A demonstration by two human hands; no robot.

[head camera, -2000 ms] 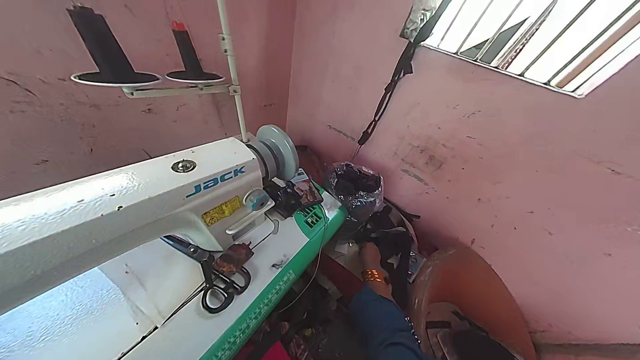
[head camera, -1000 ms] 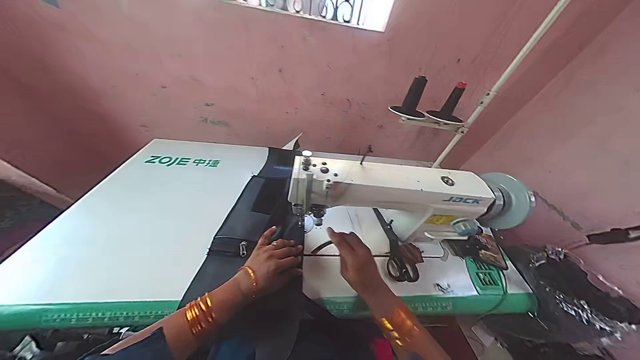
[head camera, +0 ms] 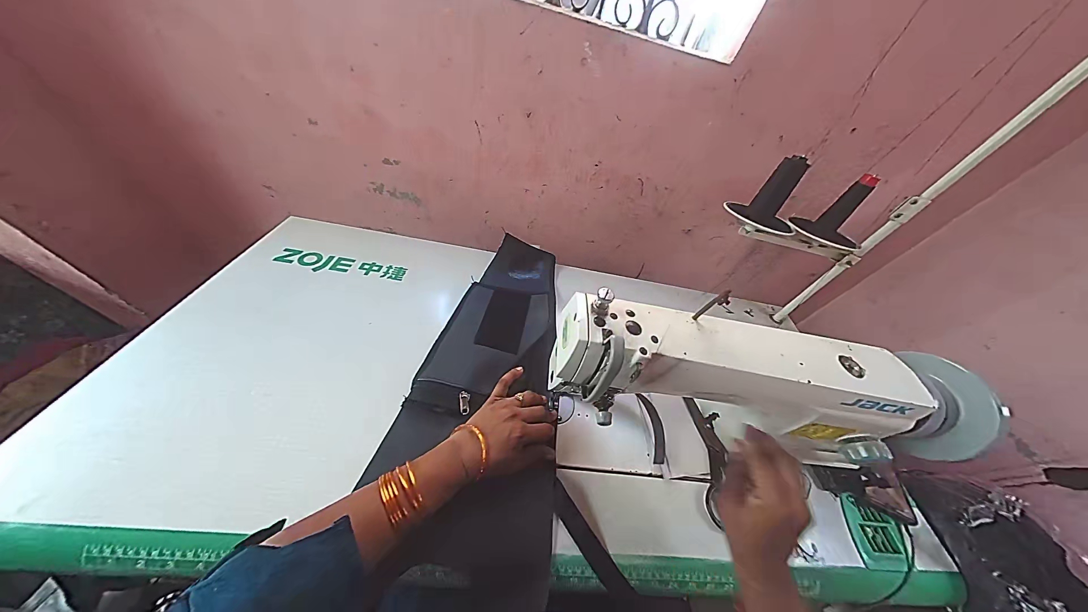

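A long panel of black fabric (head camera: 476, 476) with a zipper pull (head camera: 464, 402) lies along the left side of the sewing machine (head camera: 731, 365). My left hand (head camera: 514, 425) rests flat on the fabric beside the needle area, fingers spread, holding nothing. My right hand (head camera: 765, 493), blurred, is over the right part of the table in front of the machine arm; whether it holds anything cannot be told. It partly covers black-handled scissors (head camera: 712, 442). A short black strip (head camera: 654, 427) lies right of the needle, and a black strap (head camera: 591, 544) hangs over the table's front edge.
The white table (head camera: 212, 382) has a green front edge with a printed scale. Two black thread cones (head camera: 778, 187) stand on a metal holder at the upper right. The handwheel (head camera: 960, 406) is at the machine's right end. Dark material in clear plastic (head camera: 994, 527) sits at the lower right.
My right hand has moved right, from beside the needle to near the scissors. My left hand stays on the fabric. Two seconds ago a hand reached down beside the plastic bag. The view has swung left since then.
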